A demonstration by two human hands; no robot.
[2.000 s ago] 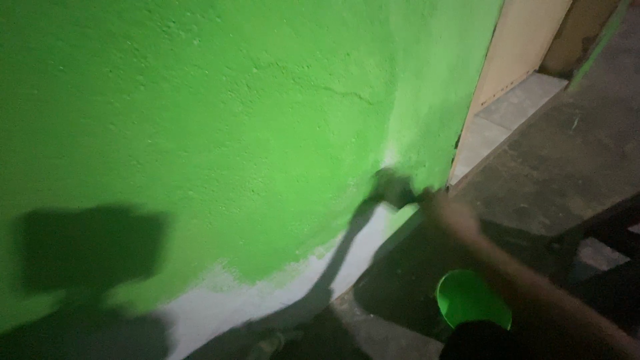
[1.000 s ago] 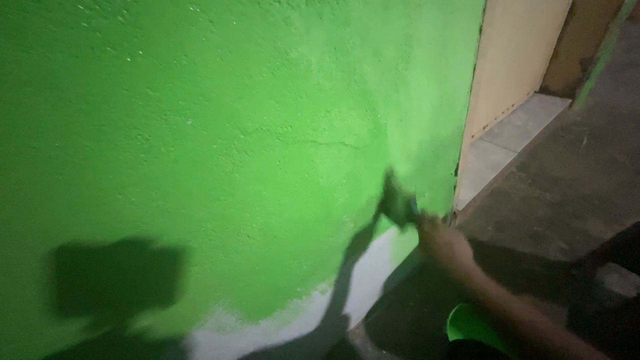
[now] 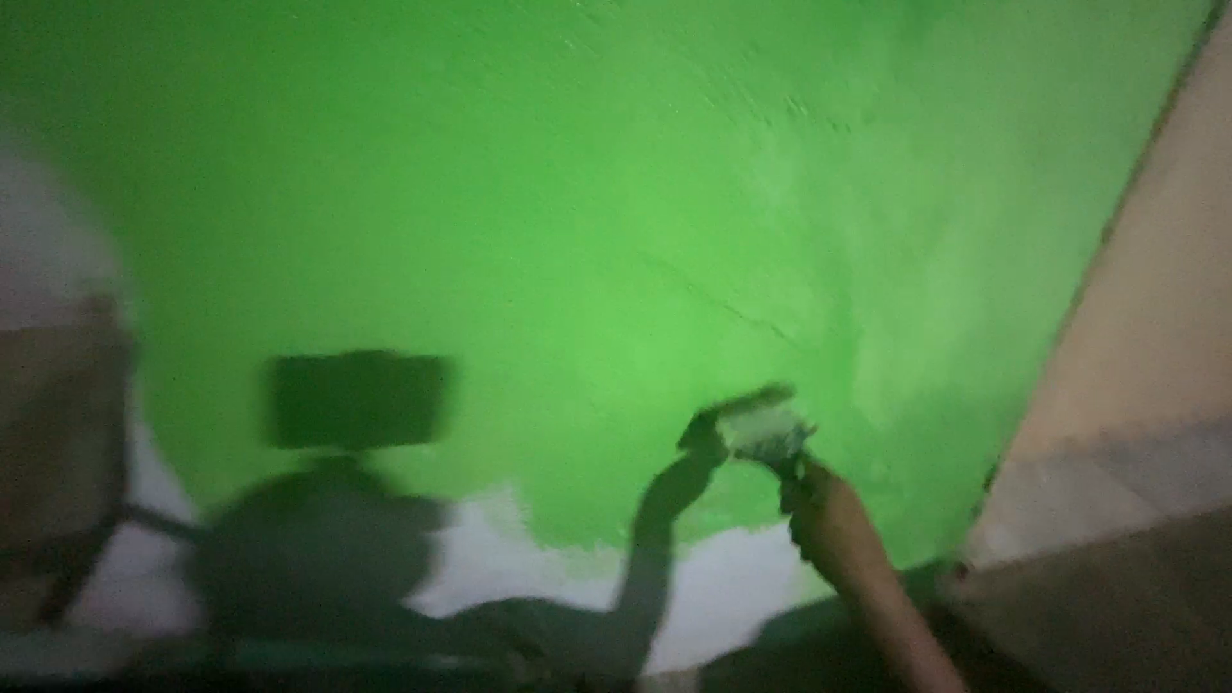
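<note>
My right hand (image 3: 823, 510) grips the handle of a paintbrush (image 3: 767, 433) whose wide head is coated in pale green paint. The brush is at the lower right part of a wall (image 3: 539, 289) painted bright green, close to its own shadow. Below the green, a ragged-edged white strip (image 3: 722, 587) runs along the wall's foot. A thin crack marks the green paint above the brush. My left hand is not in view.
At the right stands a beige surface (image 3: 1145, 308) beyond the wall's edge, with pale tile (image 3: 1078, 491) and a dark floor (image 3: 1136, 597) below. At the left, a blurred brownish object (image 3: 58, 433) stands before a white area. Shadows fall on the lower wall.
The view has swung left, bringing the brownish object in. The green bucket seen earlier at the lower right is out of view. The brush head now points left rather than up.
</note>
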